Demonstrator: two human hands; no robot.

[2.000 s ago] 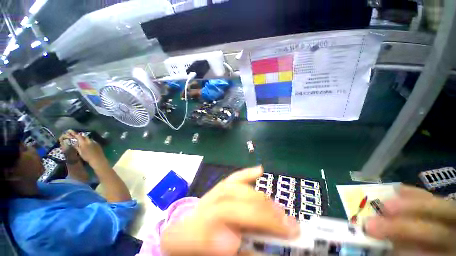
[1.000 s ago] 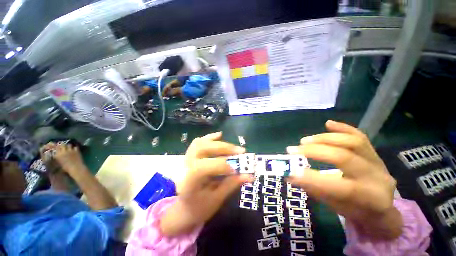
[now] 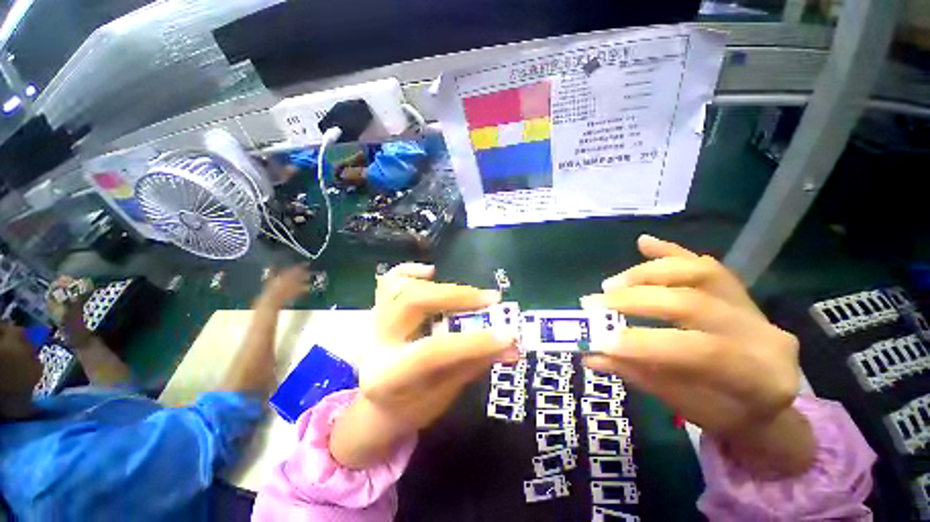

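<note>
My left hand point(image 3: 423, 352) holds a small white display module point(image 3: 474, 321) by its edges, its window facing me. My right hand point(image 3: 693, 352) holds a second white display module point(image 3: 571, 330) with a dark and pale window and small holes at its right end. The two modules are end to end, touching or nearly so, above the black tray point(image 3: 449, 459). My fingers hide part of each module. Several modules point(image 3: 612, 436) lie in columns in the tray below my hands.
A worker in blue point(image 3: 122, 438) sits at left by a pale mat point(image 3: 240, 347) with a blue bin point(image 3: 314, 382). A fan point(image 3: 194, 206), power strip point(image 3: 352, 110) and colour chart point(image 3: 581, 127) are behind. Loose modules point(image 3: 502, 278) lie beyond the tray; racks point(image 3: 892, 362) at right.
My hands have come up from the lower right, and the modules now face me end to end. The neighbour's one hand has moved right, over the bench.
</note>
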